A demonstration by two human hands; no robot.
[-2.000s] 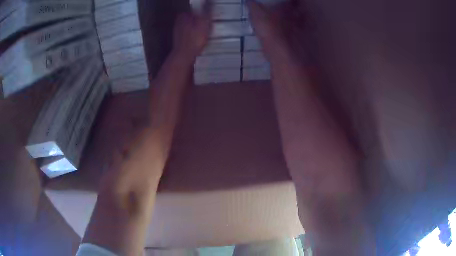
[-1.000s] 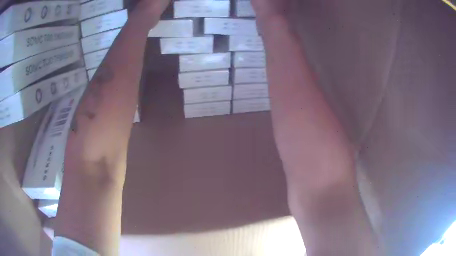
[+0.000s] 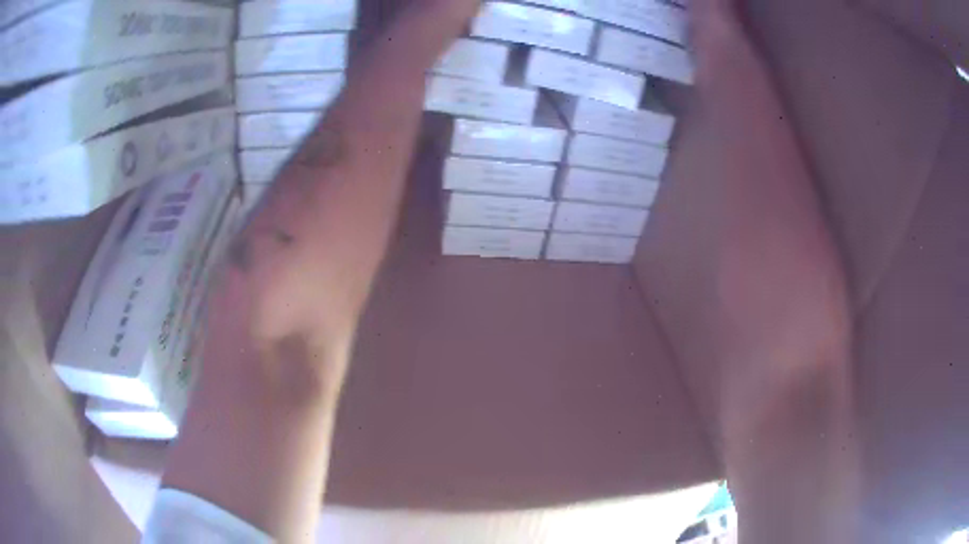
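Note:
White sonic toothbrush boxes [image 3: 499, 210] stand in two stacked columns inside the brown shipping carton [image 3: 510, 383], ends toward me. The upper rows [image 3: 584, 78] are tilted and offset, with small dark gaps. Both my forearms reach into the carton, one on each side of these stacks. My left hand is at the top edge, mostly cut off, by the upper boxes. My right hand is also cut off at the top edge, beside the stack's right end. What the fingers hold is hidden.
Another column of white boxes [image 3: 292, 94] stands left of my left forearm. Larger-looking tilted boxes [image 3: 117, 159] lie at the far left, with two more [image 3: 138, 308] below them. The carton's side wall [image 3: 903, 319] rises at the right.
Since two seconds ago, the upper boxes have come into view, shifted and tilted. Over the last second the stacks and both arms have moved right in the picture.

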